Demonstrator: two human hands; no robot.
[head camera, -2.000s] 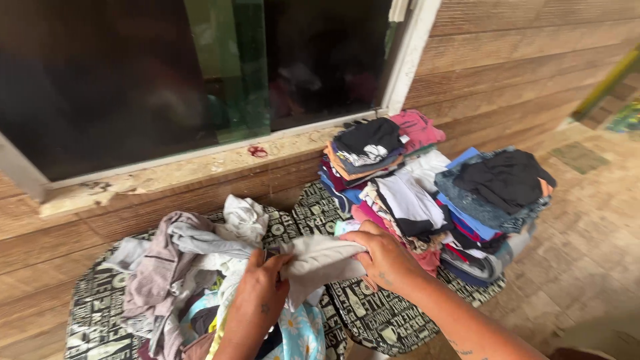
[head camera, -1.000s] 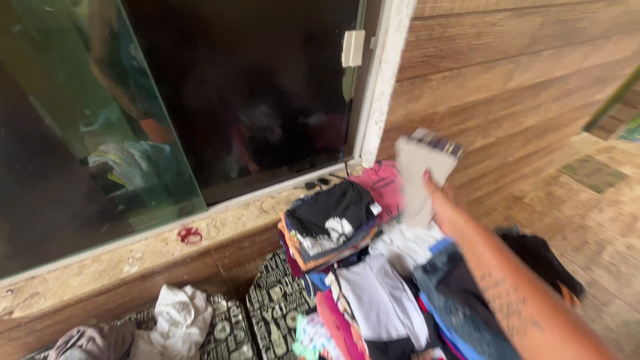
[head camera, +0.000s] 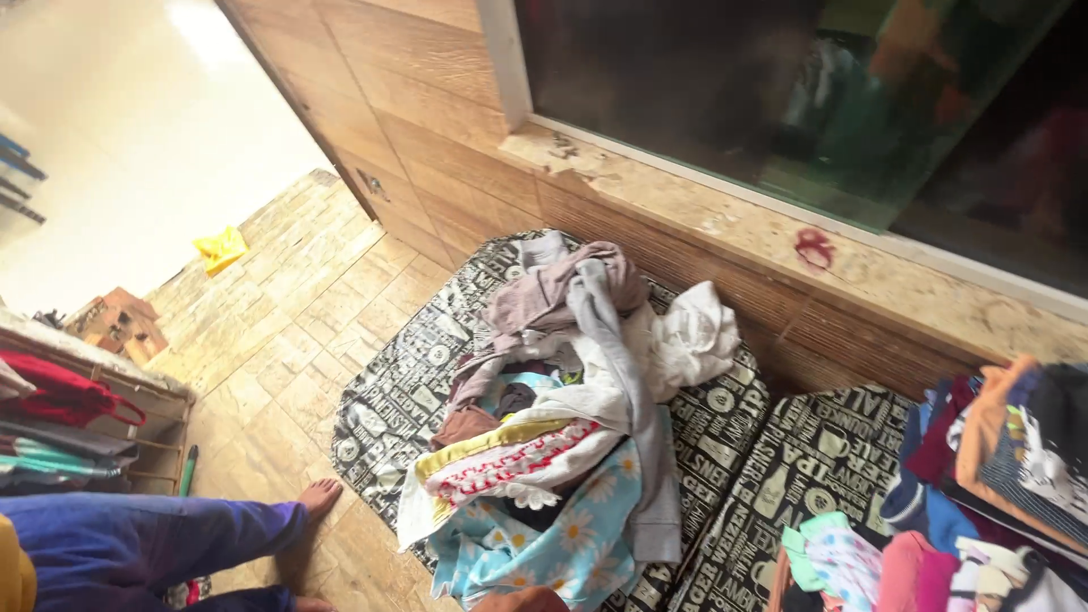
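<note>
At the bottom edge, a small patch of skin, probably my left hand (head camera: 520, 600), shows beside the loose clothes; its fingers are hidden. My right hand is out of view. The loose heap holds a light blue daisy-print cloth (head camera: 557, 544), a white garment with red trim (head camera: 518, 463), a grey long-sleeved garment (head camera: 625, 374), a mauve garment (head camera: 552, 297) and a crumpled white cloth (head camera: 697, 331). It lies on a black-and-white printed cushion (head camera: 382, 391). Folded clothes (head camera: 1011, 459) are stacked at the right, with pink and mint pieces in front.
A stone window sill (head camera: 697, 204) with a dark red band (head camera: 814, 248) runs behind the cushions. At lower left, a person in blue trousers (head camera: 161, 544) has a bare foot near the cushion. A shelf of clothes (head camera: 76, 408) and a yellow item (head camera: 223, 250) stand farther left.
The view has swung far left. My right hand, which held a folded light garment above the stacks a second ago, has left the view.
</note>
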